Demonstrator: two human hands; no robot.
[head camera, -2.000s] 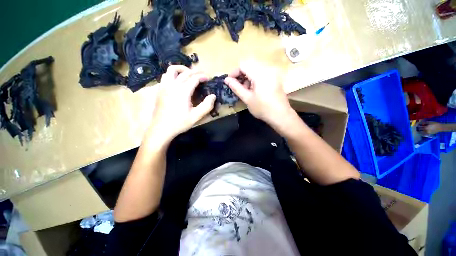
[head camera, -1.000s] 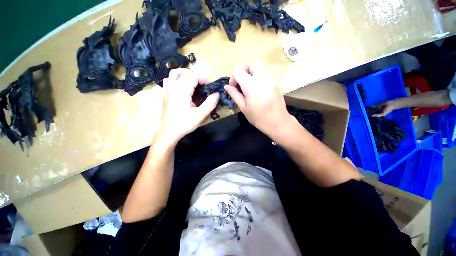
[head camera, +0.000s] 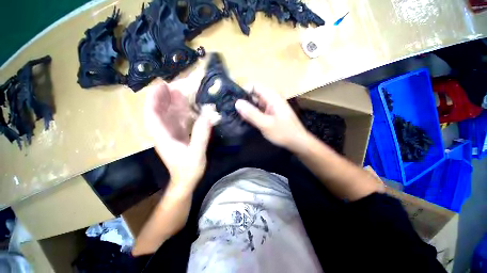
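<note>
A black moulded shell piece (head camera: 227, 98) with a round eye-like hole is held over the bench's front edge, slightly blurred. My right hand (head camera: 269, 117) grips its right side between thumb and fingers. My left hand (head camera: 181, 128) is at its left with the fingers spread; the thumb is against or very near the shell, contact is unclear. A white glue bottle (head camera: 312, 47) with a blue tip lies on the bench to the right.
Grouped black pieces (head camera: 155, 45) lie along the bench (head camera: 80, 133), another (head camera: 26, 101) at far left. Below the edge are an open carton (head camera: 359, 114) of black parts, a left carton (head camera: 64, 213) and a blue crate (head camera: 392, 133) with black parts.
The shell piece has been raised and turned, so its hole now shows. My left hand has opened and shifted left. The other person's hand has left the blue crate.
</note>
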